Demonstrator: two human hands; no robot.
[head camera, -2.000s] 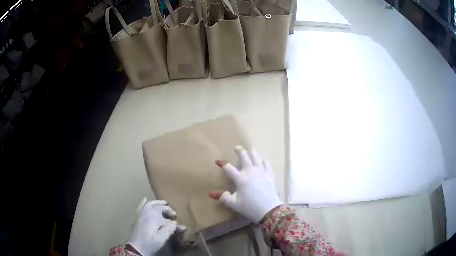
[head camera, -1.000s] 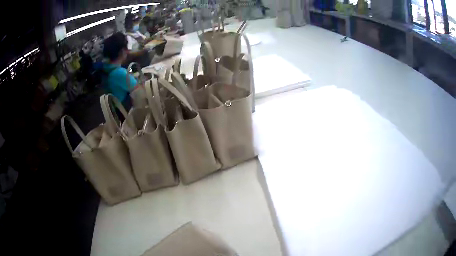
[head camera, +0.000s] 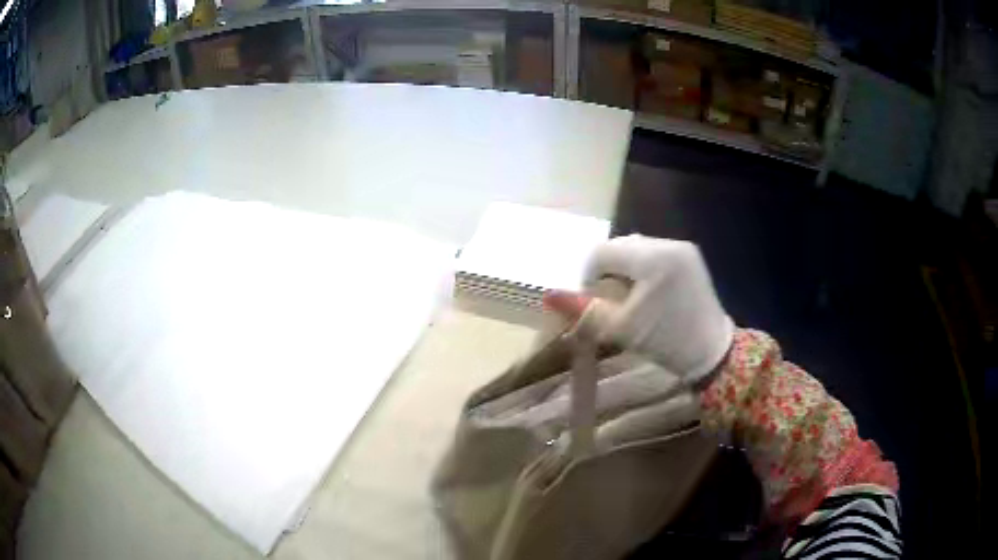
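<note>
My right hand, in a white glove with a bare fingertip showing, is closed on a handle of a beige handbag at the lower right. The bag is slightly blurred and tilted, with its open top towards me. Pale inner sections and a tiny shiny spot show inside the opening. The bag's lower part is cut off by the picture's bottom edge. My left hand is not in view.
A large stack of white tissue paper lies on the pale table. White boards are stacked near the table's right edge. Beige bags stand at the far left. Shelves with boxes are behind, with dark floor to the right.
The view has swung right, away from the row of bags. The handbag that lay flat under both hands is now held up by its handle in my right hand. My left hand has left the picture.
</note>
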